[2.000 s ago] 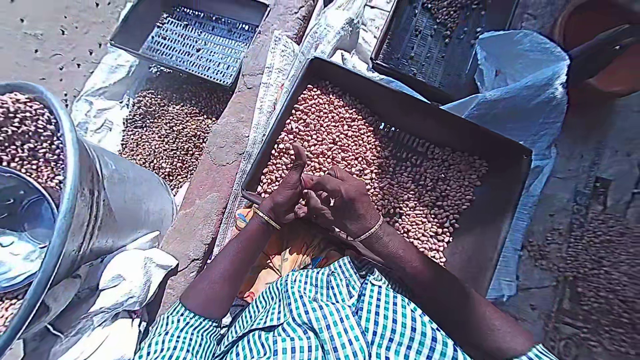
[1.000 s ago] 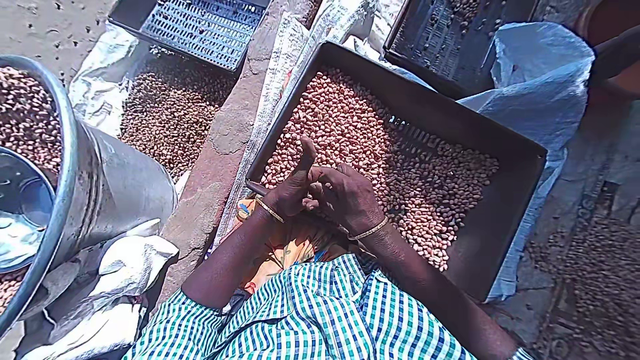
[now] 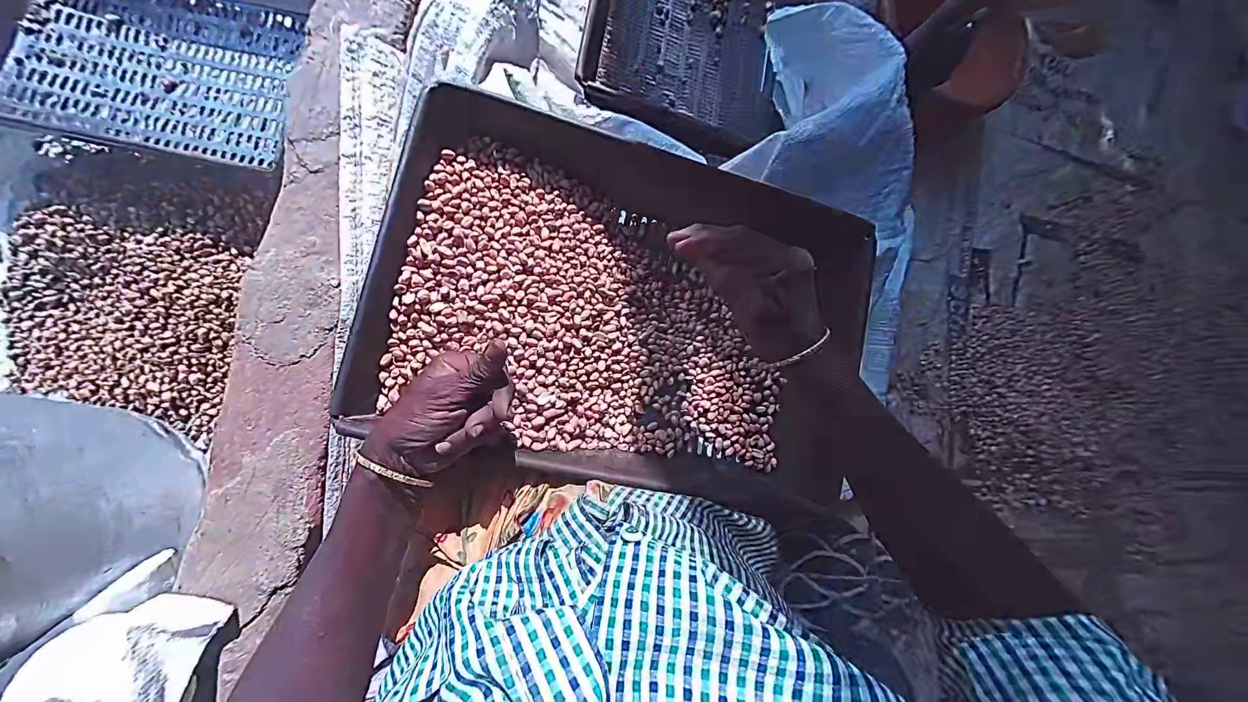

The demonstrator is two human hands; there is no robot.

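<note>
A dark metal sieve tray (image 3: 624, 132) with a slotted bottom lies tilted before my lap, spread with shelled peanuts (image 3: 531, 283). At its near left corner is my left hand (image 3: 448, 409), fingers curled in with the thumb up; whether it holds anything is hidden. Over the right part of the peanuts, in shade, my right hand (image 3: 751, 283) is partly bent with its fingers pointing left. Its palm side is too dark to show what it may hold. Both wrists wear a thin bangle.
A second slotted tray (image 3: 156, 73) lies upper left above a heap of darker peanuts (image 3: 127, 312). A stone ledge (image 3: 278, 331) runs beside my tray. A metal bucket (image 3: 88, 517) stands lower left. Another tray (image 3: 673, 58), a white woven sack (image 3: 829, 97) and an orange-brown bowl (image 3: 985, 68) are beyond.
My hands were together over the near edge of the tray and are now apart. The right hand has moved right and farther over the peanuts; the left stays near the left corner.
</note>
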